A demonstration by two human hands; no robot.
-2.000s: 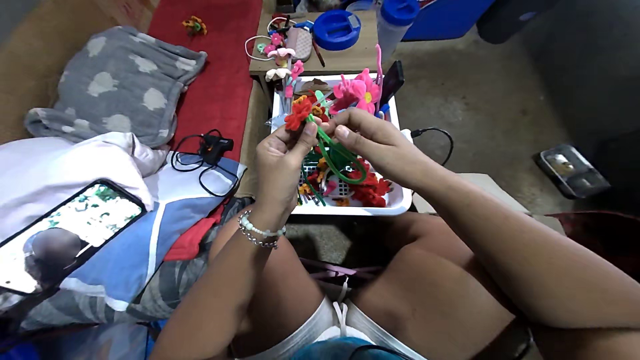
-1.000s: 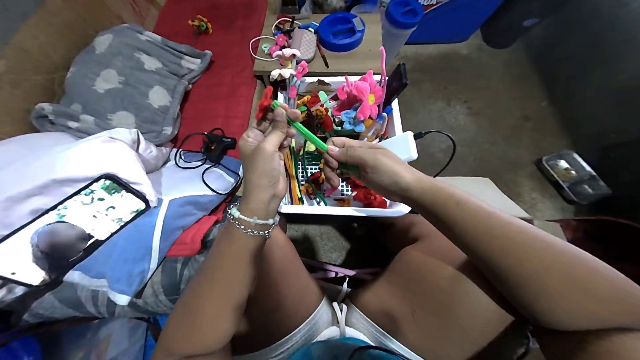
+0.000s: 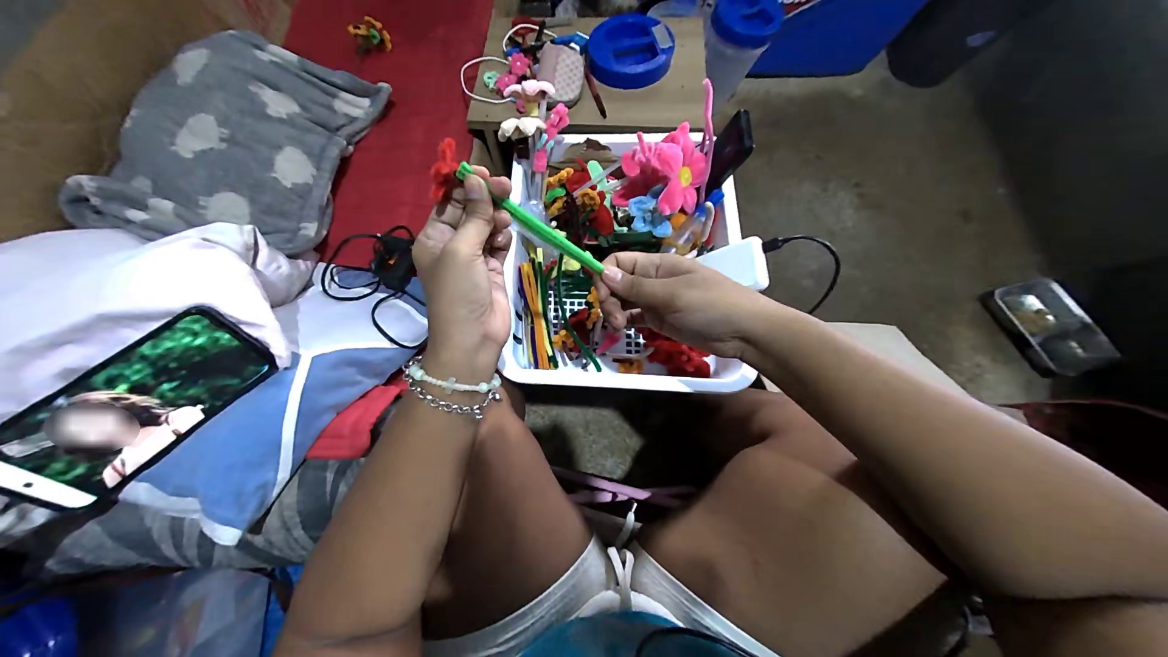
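Note:
My left hand (image 3: pixel 470 246) pinches the upper end of a bundle of green pipe cleaners (image 3: pixel 547 233), just beneath a red fuzzy flower (image 3: pixel 443 171). The fingertips of my right hand (image 3: pixel 671 297) grip the bundle's lower end, so it slants straight between both hands. Under and behind them is a white plastic basket (image 3: pixel 630 380) holding loose pipe cleaners (image 3: pixel 534 315), red and orange fuzzy pieces, a light blue flower (image 3: pixel 648 214) and a pink flower with a yellow centre (image 3: pixel 683 175). My left fingers partly hide where the flower meets the green bundle.
Left of me, a phone with a lit screen (image 3: pixel 137 411) lies on bedding, beside a black cable (image 3: pixel 392 265). A white power bank (image 3: pixel 737 265) with a cord rests at the basket's right edge. A wooden table (image 3: pixel 570 114) with a blue lid (image 3: pixel 630 50) stands behind.
Two seconds ago the green pipe cleaners hung in a loose loop below my hands; now they are drawn straight. My hands have moved apart, and the red flower is further left.

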